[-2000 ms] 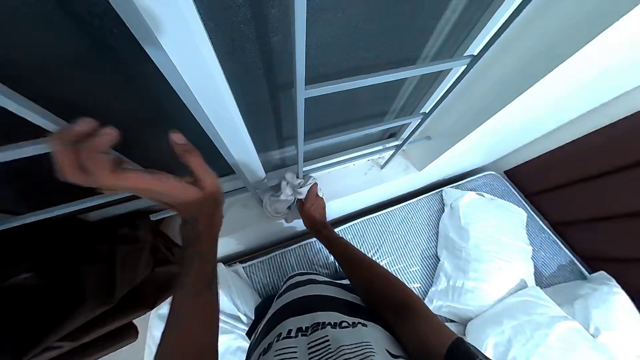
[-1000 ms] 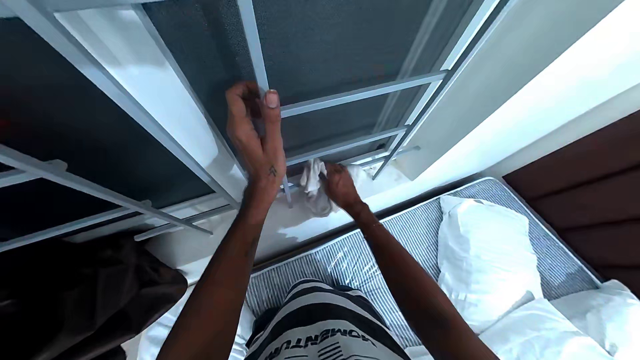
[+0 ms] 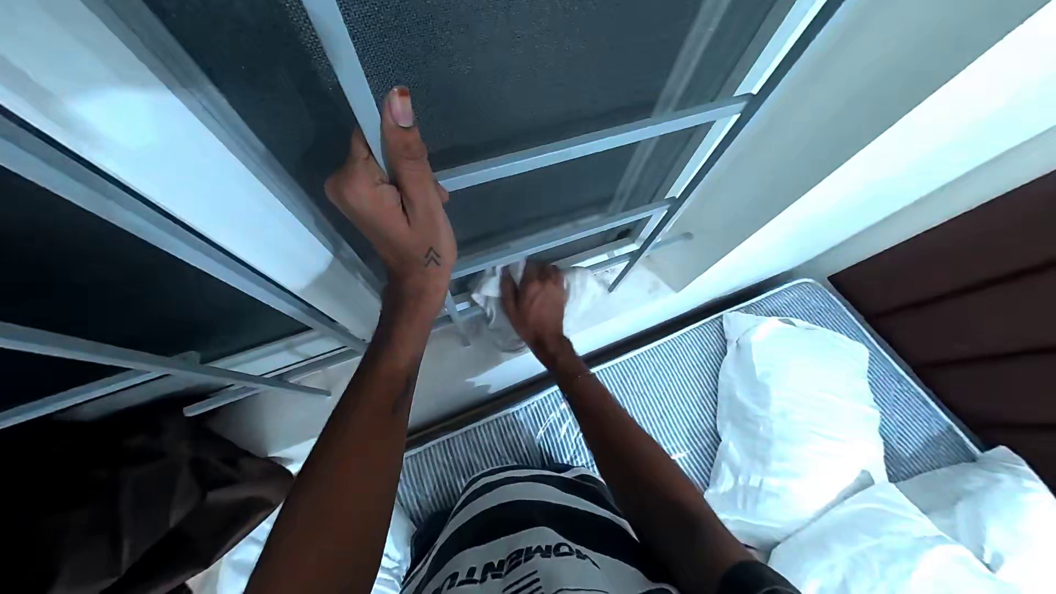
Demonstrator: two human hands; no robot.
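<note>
My left hand (image 3: 404, 190) grips an upright bar of the light metal window grille (image 3: 594, 144), its thumb along the bar. Lower and to the right, my right hand (image 3: 538, 301) presses a crumpled white cloth (image 3: 497, 318) at the bottom of the grille, by the window sill (image 3: 429, 371). The cloth shows on both sides of the hand, and its far part is partly hidden by the fingers. Behind the bars is a dark mesh window panel (image 3: 536, 66).
Below the sill lies a striped mattress (image 3: 660, 396) with several white pillows (image 3: 800, 421) at the right. A dark brown curtain (image 3: 148, 503) hangs at the lower left. A dark red padded headboard (image 3: 973, 305) stands at the right.
My left hand, raised off the bars two seconds ago, moved right and now holds the grille bar. My right hand has stayed low by the sill with the cloth.
</note>
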